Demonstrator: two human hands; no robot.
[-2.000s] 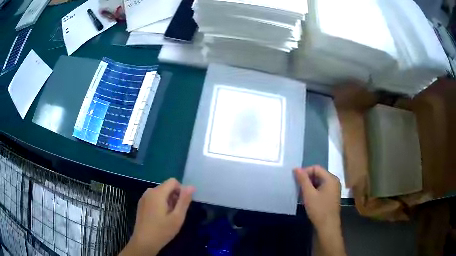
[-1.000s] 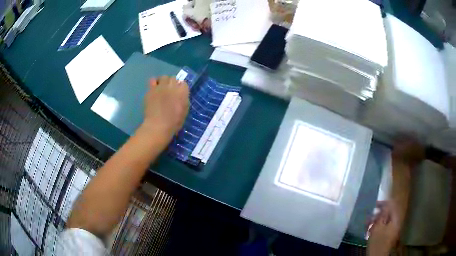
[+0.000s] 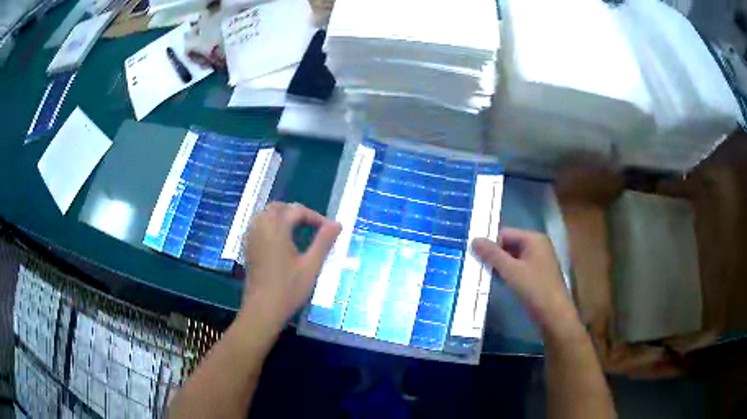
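Note:
A blue solar cell matrix (image 3: 401, 237) with white side bands lies over the greyish sheet (image 3: 390, 349) at the centre. My left hand (image 3: 287, 254) is at its left edge, thumb and forefinger meeting at the white band. My right hand (image 3: 524, 270) is at its right edge, thumb and forefinger on the right band. Both hands seem to pinch the bands. The glowing square seen before is covered. Another cell set (image 3: 211, 200) lies at left on a grey-green base sheet (image 3: 123, 176).
Tall white sheet stacks (image 3: 414, 57) stand behind the work. An opened brown carton (image 3: 586, 262) with a grey-green block (image 3: 658, 266) is at right. A wire mesh cart (image 3: 90, 352) is close at lower left. Notes (image 3: 258, 41) and a marker (image 3: 178, 65) lie at the back.
A cell matrix now covers the centre sheet. My left hand has moved from the left cell pile to the matrix's left edge; my right hand has come from beside the carton to its right edge.

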